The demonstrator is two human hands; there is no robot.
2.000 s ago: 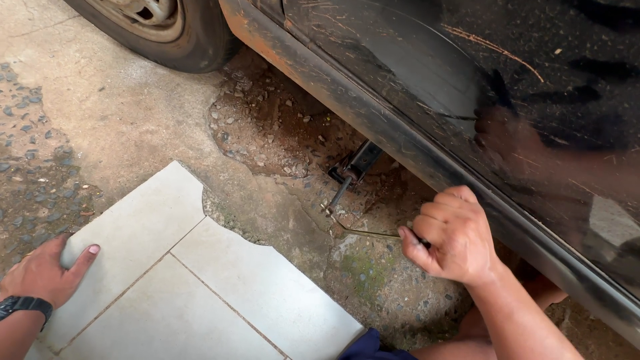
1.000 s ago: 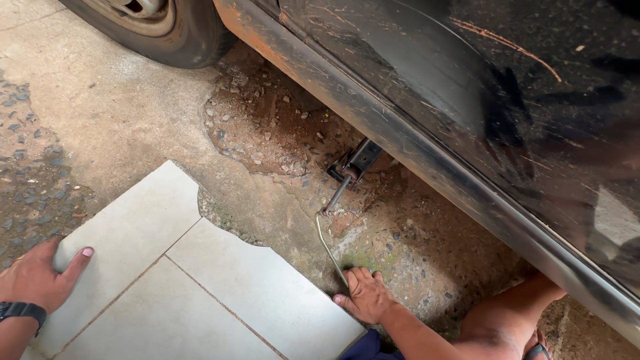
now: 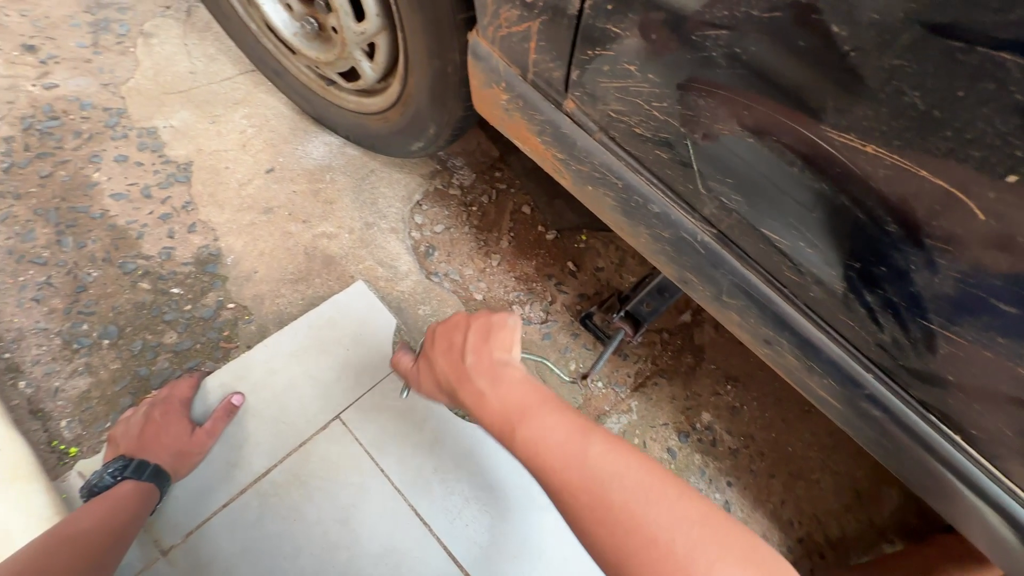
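My right hand is closed around a thin metal crank handle, whose bent rod runs right to the screw end of a dark car jack. The jack stands on the dirt, its upper part hidden beneath the car's sill. A short end of the handle shows below my fist. Over at the lower left, my left hand, with a black watch on the wrist, rests with spread fingers on the edge of the pale floor tiles and holds nothing.
A dark, scratched car door and a rusty sill overhang the right side. The front tyre stands on worn concrete at the top. Loose gravel lies beside the sill, and part of a leg shows at the lower right.
My right hand, with the crank handle, has swung from the lower right of the jack to its left, over the tile edge. My left hand stays on the tiles. The view has shifted somewhat.
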